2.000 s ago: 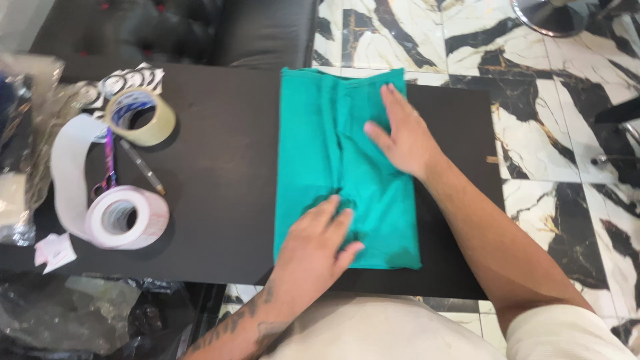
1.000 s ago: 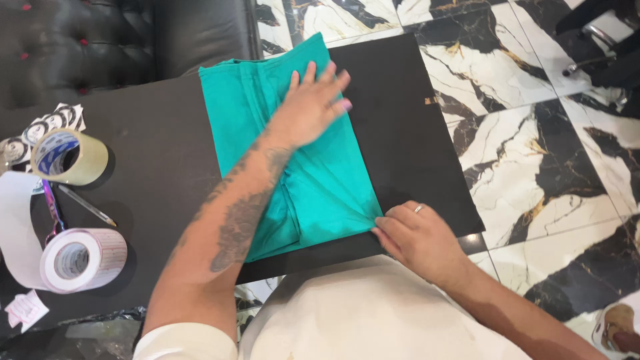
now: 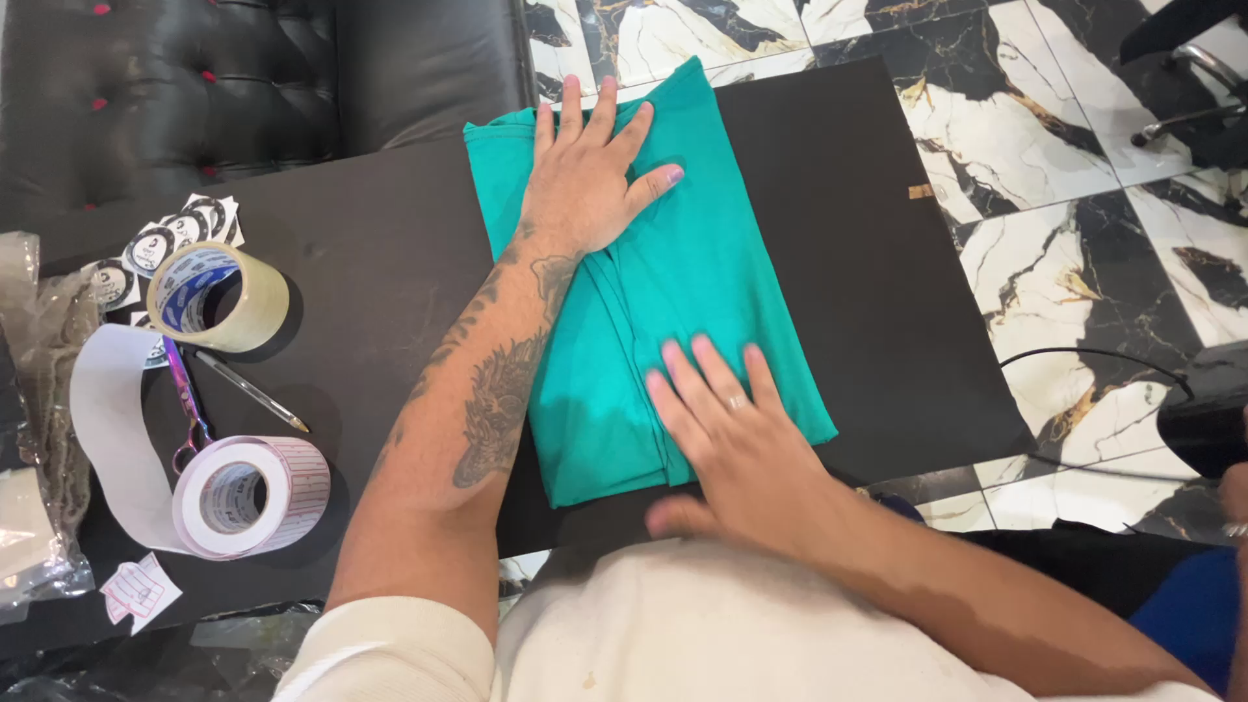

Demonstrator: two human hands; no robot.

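Note:
A folded teal cloth garment (image 3: 721, 283) lies on the black table (image 3: 390, 253), its top right corner sticking out in a point. Flat on its upper part rests my left hand (image 3: 590, 180), fingers spread and holding nothing. My right hand (image 3: 731, 439), with a ring on one finger, is over the lower part, fingers apart, thumb blurred near the table's front edge. A lengthwise fold edge runs down the cloth between the two hands.
On the table's left are a roll of clear packing tape (image 3: 244, 302), purple scissors (image 3: 183, 390), a pen (image 3: 253, 390), a label roll (image 3: 297, 497), round stickers (image 3: 151, 249) and plastic bags (image 3: 58, 390). A black tufted sofa (image 3: 263, 78) stands behind. Part of another person shows at the lower right.
My right hand has left the cloth's lower right corner, which it pinched a second ago, and moved left over the cloth. My left hand has stayed on the upper part.

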